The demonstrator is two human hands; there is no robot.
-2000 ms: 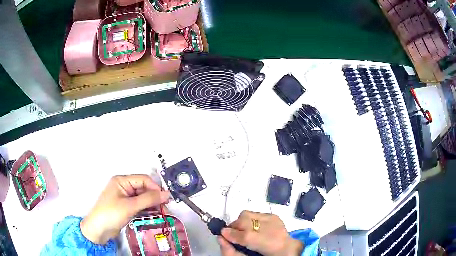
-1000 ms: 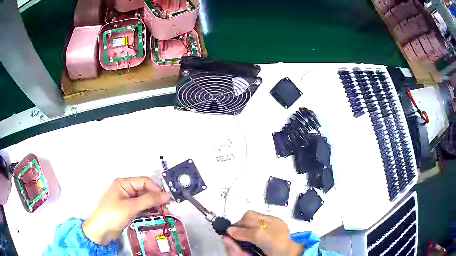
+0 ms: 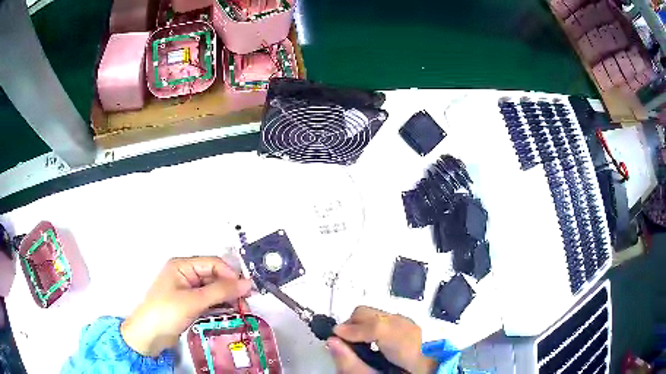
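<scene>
My right hand [image 3: 383,337] grips the black handle of a soldering iron [image 3: 290,301]. Its tip is at the lower left edge of a small black fan [image 3: 272,260] with a pale hub, lying flat on the white bench. My left hand [image 3: 186,296] pinches thin red wire [image 3: 242,310] at the fan's lower left corner; the fingers hide the wire ends. The wire runs down into a pink housing [image 3: 272,343] with a green board frame and a white-yellow block. The housing is cut off by the bottom edge.
Loose black fans [image 3: 453,219] lie in a pile to the right, beside a white tray [image 3: 526,219] of fans in rows. A large extractor fan [image 3: 318,131] stands behind. Pink housings [image 3: 123,71] sit on cardboard at the back left; another housing [image 3: 45,264] is far left.
The iron's tip has shifted slightly left along the fan's lower edge. My left hand keeps its pinch on the wire. The view has moved slightly.
</scene>
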